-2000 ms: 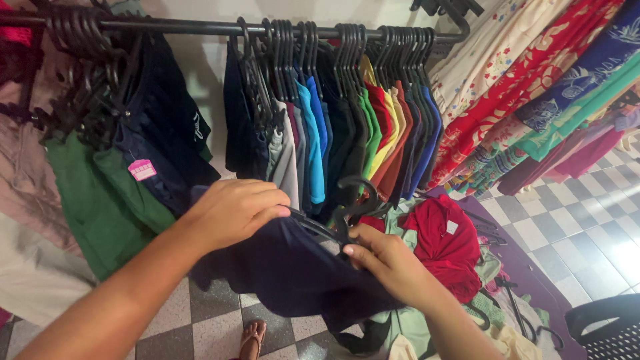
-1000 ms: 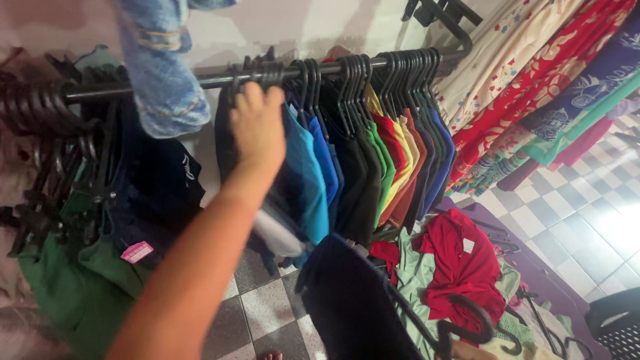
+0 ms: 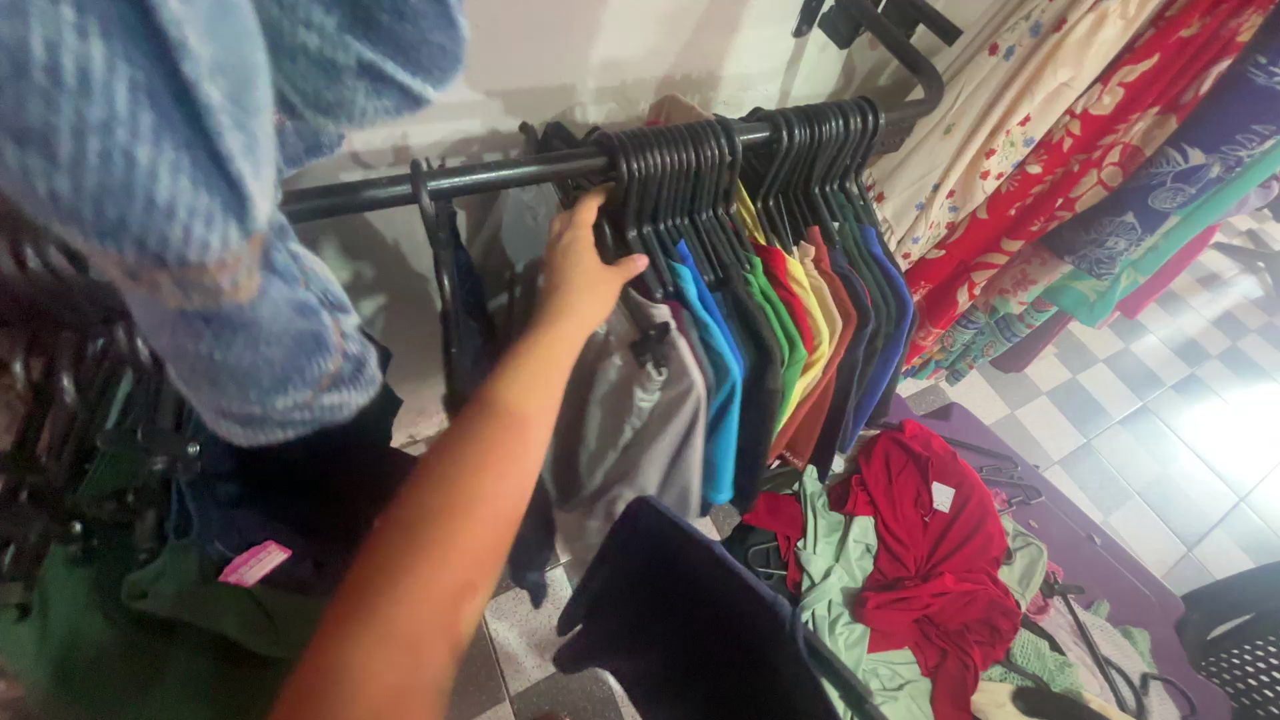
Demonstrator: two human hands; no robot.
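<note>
My left hand (image 3: 590, 265) is at the black hangers (image 3: 680, 180) on the black metal rail (image 3: 500, 178), its thumb and fingers spread against the left side of the bunch. Shirts hang below in grey (image 3: 640, 410), bright blue (image 3: 715, 370), green, red, yellow and rust. One hanger (image 3: 430, 270) with a dark garment hangs apart, left of my hand. A dark navy garment (image 3: 700, 620) with a black hanger is at the bottom centre, below the rail. My right hand is out of the frame, so what holds that garment is hidden.
Blue denim (image 3: 200, 200) fills the upper left, very near. Green and dark garments, one with a pink tag (image 3: 255, 564), hang at the left. A purple table (image 3: 1120, 560) bears red and pale green clothes and loose hangers. Patterned fabrics (image 3: 1080, 150) hang at right; a black perforated chair (image 3: 1240, 630) stands lower right.
Both hands were on the navy garment's hanger two seconds ago; my left hand is now up at the rail. The hangers there are bunched further right. The view has moved closer to the rail.
</note>
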